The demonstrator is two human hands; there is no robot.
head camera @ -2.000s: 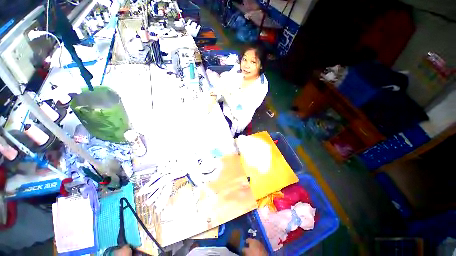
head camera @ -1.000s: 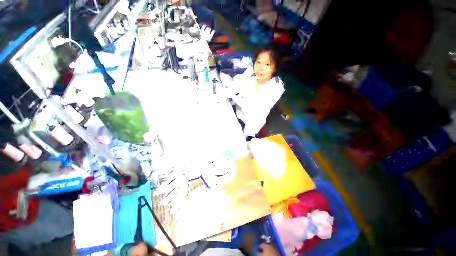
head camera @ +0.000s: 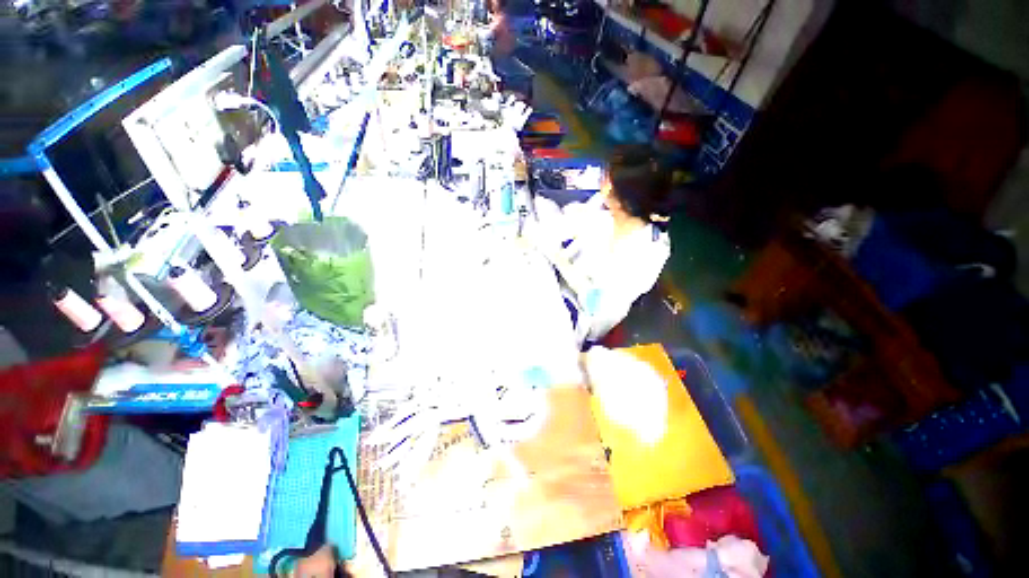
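A long black tool [head camera: 327, 497], bent in a narrow V, lies over the teal mat [head camera: 302, 474] and the near left edge of the board on the bench. My left hand [head camera: 316, 562] is small and cut off by the bottom edge, at the tool's lower end; whether it grips the tool is unclear. My right hand is not in view. White sheets [head camera: 226, 485] lie left of the mat. Pale, dark-edged fabric pieces [head camera: 423, 429] are spread on the bright bench beyond the wooden-looking board [head camera: 508, 497].
A yellow-orange board [head camera: 677, 452] lies at the bench's right, above a blue crate [head camera: 790, 531] with pink and red fabric [head camera: 717, 519]. A green bag [head camera: 327, 271] stands left. A seated person in white [head camera: 621, 265] is at the right bench side. Thread cones [head camera: 192, 288] stand left.
The view has shifted, so the bench and crates sit further right in the picture. My right hand has left the bottom edge. The seated person's head has turned down towards the bench.
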